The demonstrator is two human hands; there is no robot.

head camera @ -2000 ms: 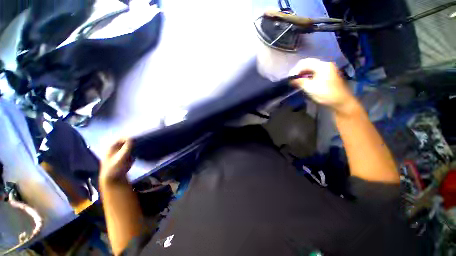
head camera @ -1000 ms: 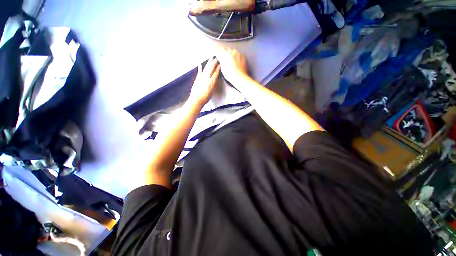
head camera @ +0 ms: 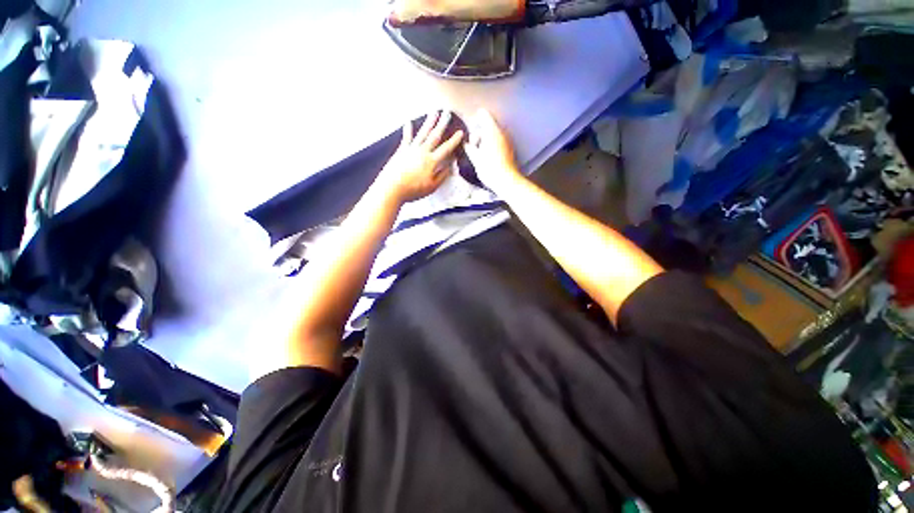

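Observation:
A dark fabric panel lies flat on the pale ironing table, joined to a white garment with dark stripes that gathers at the near edge against my front. My left hand lies with spread fingers on the panel's right part. My right hand is beside it at the panel's right end, fingers bent on the dark cloth; whether it pinches the cloth is unclear. The steam iron sits on the table beyond my hands, its brown-orange handle cut by the top edge.
The ironing table cover is pale. A crumpled black and white garment pile lies on its left. The dark iron hose runs right from the handle. Blue and grey cloth scraps and a cardboard box are at the right.
Two seconds ago both hands held the dark panel stretched in the air. It now lies on the table. Since one second ago, my left fingers have spread and my right hand has shifted slightly right.

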